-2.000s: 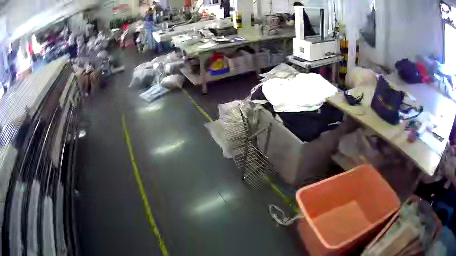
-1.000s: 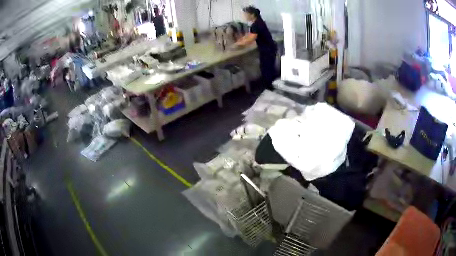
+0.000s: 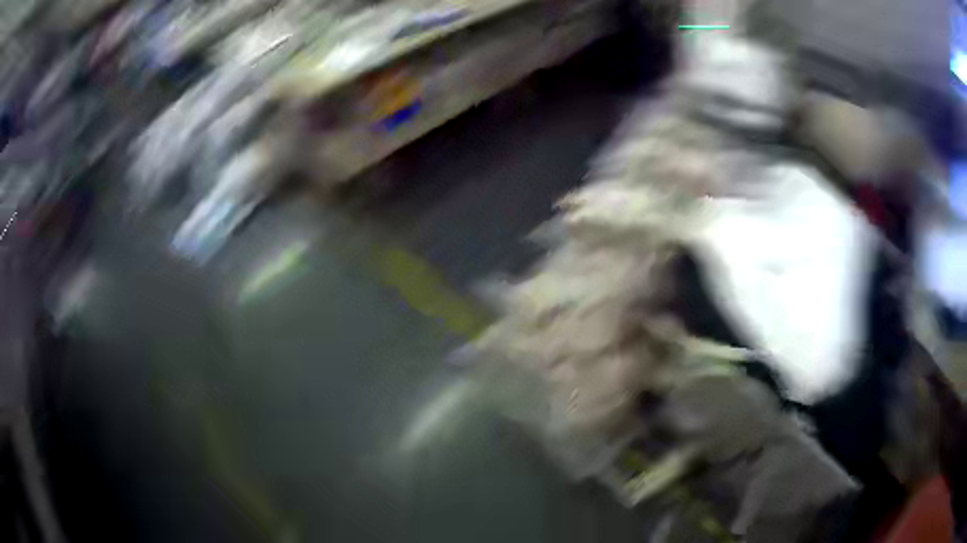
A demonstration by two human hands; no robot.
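Note:
Neither of my hands is in the picture. The frame is strongly blurred. Nearest in front of me, a heap of white cloth [image 3: 790, 281] lies over dark cloth [image 3: 861, 366] at the right. Beige and whitish bags or cloth [image 3: 594, 318], too blurred to tell which, lie left of it. An orange bin [image 3: 925, 518] is cut off by the lower right corner.
The grey floor [image 3: 339, 350] carries yellow lines [image 3: 424, 292]. A long table [image 3: 366, 149] with a blue and orange thing on its lower part stands at the top. Whitish sacks [image 3: 212, 143] lie left of it. Dark shapes fill the left edge.
The view has turned and tilted, and blurred heavily. The white heap now lies further right. The orange bin has slid mostly out at the lower right. The person at the table is no longer visible.

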